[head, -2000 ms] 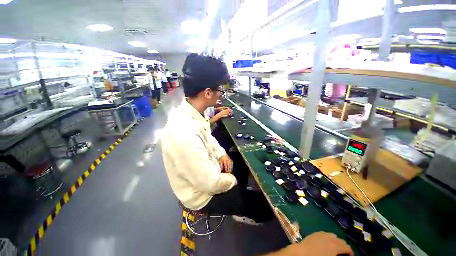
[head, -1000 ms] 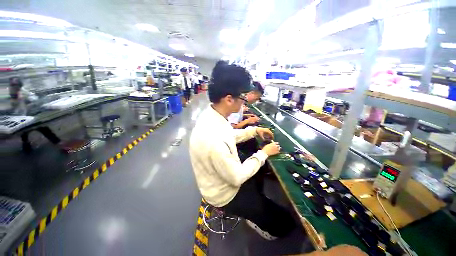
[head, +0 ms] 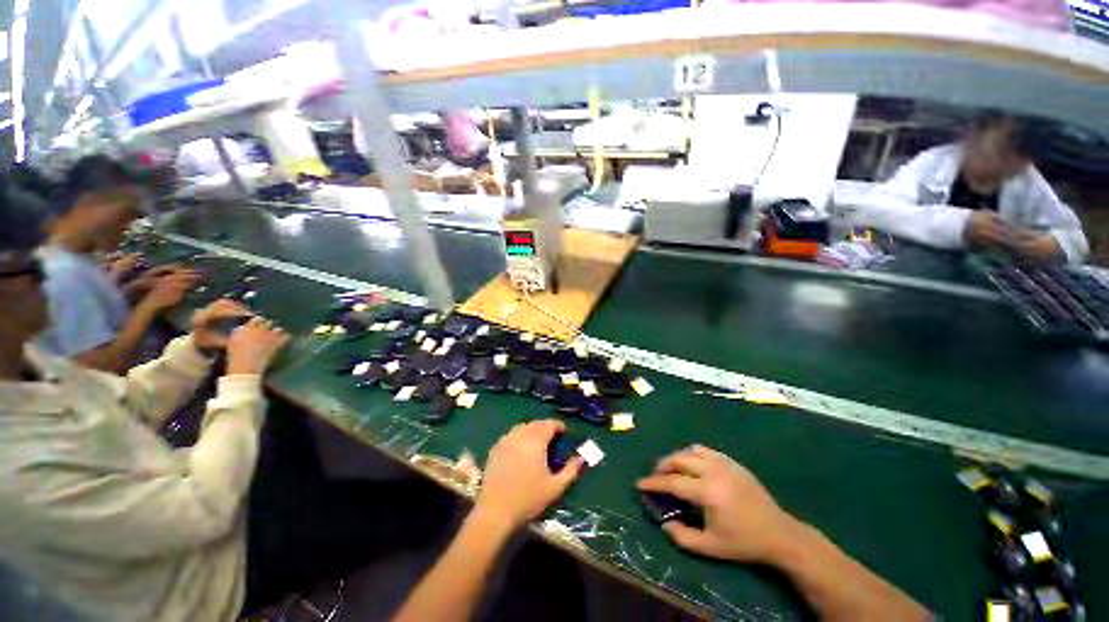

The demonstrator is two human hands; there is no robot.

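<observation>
My left hand (head: pixel 525 471) is shut on a small black electronic unit (head: pixel 562 452) with a white tab sticking out to the right, at the near part of the green work surface (head: pixel 754 425). My right hand (head: pixel 711 504) is over a second black unit (head: pixel 669 510), fingers curled on it, at or just above the surface. A dense pile of black units (head: pixel 487 368) with white and yellow tabs lies left of centre. A smaller cluster (head: pixel 1034 547) lies at the far right.
A bench power supply (head: pixel 523 258) stands on a wooden board (head: pixel 590 277) behind the pile. A white strip (head: pixel 839 416) runs along the surface. Clear film scraps (head: pixel 608 541) lie at the near edge. Seated coworkers are at left; a person in white (head: pixel 1034 207) sits opposite beside a black tray (head: pixel 1052 298).
The view has swung right from the aisle to the bench. Both my hands now show, each with a black unit. The neighbouring worker is now at the left edge.
</observation>
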